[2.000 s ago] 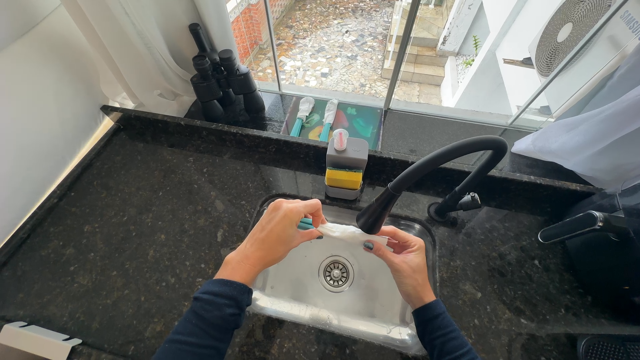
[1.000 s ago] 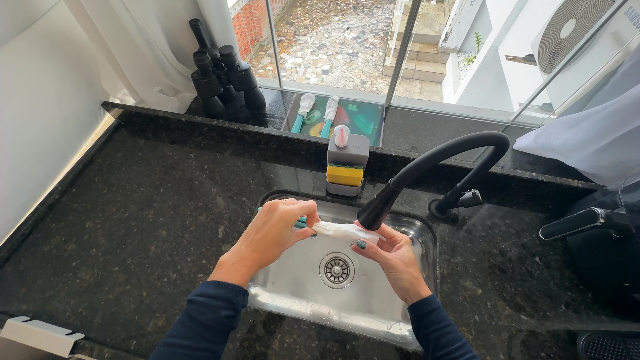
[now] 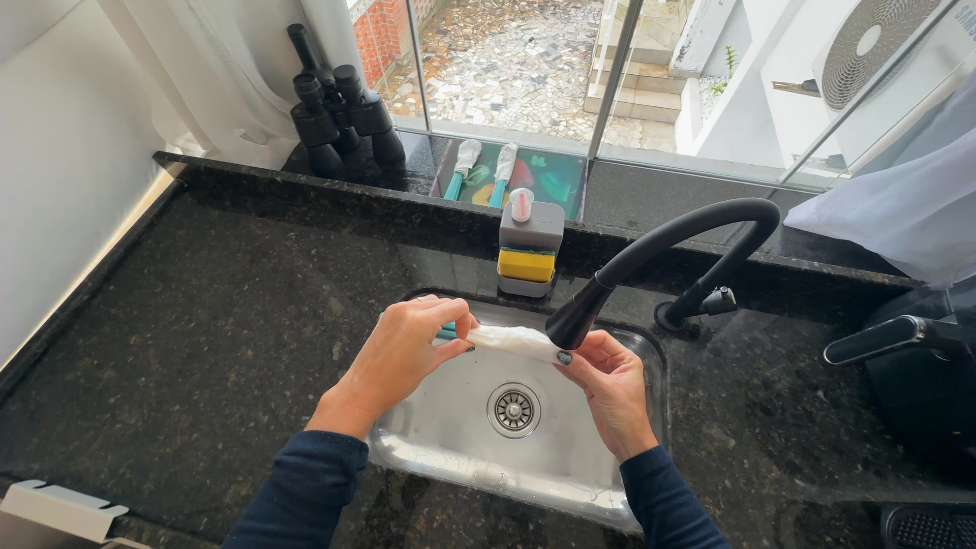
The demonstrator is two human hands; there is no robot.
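Note:
Over the stainless steel sink, both hands hold one object with a teal handle and a white wrapping, perhaps paper or cloth. My left hand grips it where the handle meets the wrapping. The fingertips of my right hand pinch the wrapping's right end, just beside the black faucet head. What the wrapping covers is hidden. Two similar teal-handled things with white-wrapped ends, a left one and a right one, lie on a colourful board at the window ledge.
A grey soap dispenser with a yellow sponge stands behind the sink. The black faucet arches in from the right. Black binoculars stand at the window. Black appliance parts are at right, a white metal piece at lower left.
My right hand's fingers have shifted along the white wrapping near its right end. My left hand stays close to the handle.

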